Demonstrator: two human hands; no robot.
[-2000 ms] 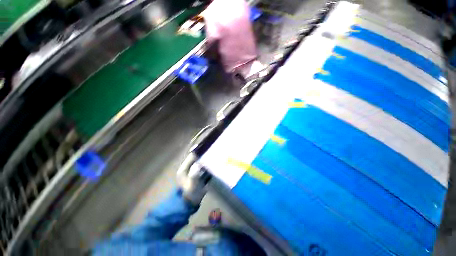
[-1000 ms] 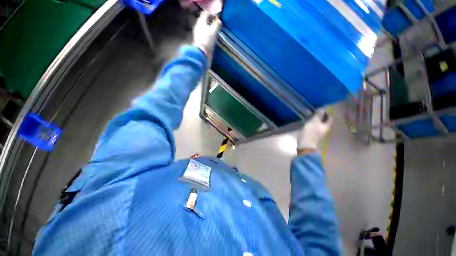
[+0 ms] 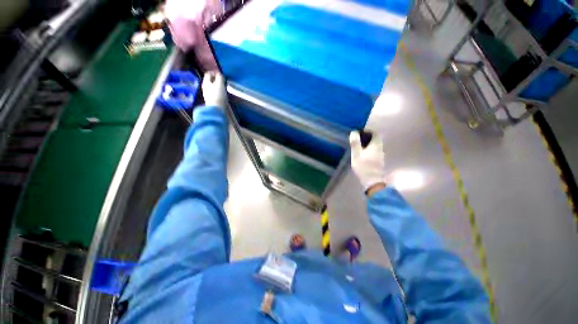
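The trolley (image 3: 295,112) stands in front of me, a silver metal frame with a green lower shelf. Flat units with glossy blue film (image 3: 304,57) lie on its top, with a white strip across the far part. My left hand (image 3: 214,88), in a white glove, is closed at the trolley's near left corner. My right hand (image 3: 367,157), also in a white glove, is closed at the near right corner, beside a small black part. The fingers partly hide what they grip.
On the left runs a green-topped line (image 3: 79,168) with blue bins (image 3: 179,90) at its edge. A person's pink sleeve (image 3: 190,25) is at the upper left, near an open assembly (image 3: 148,37). Another cart (image 3: 500,69) stands upper right. Yellow tape (image 3: 443,145) marks the floor.
One second ago the trolley's near end was higher and further right; it now appears lower and more to the left. Both hands remain at its corners. Two seconds ago only my left hand showed.
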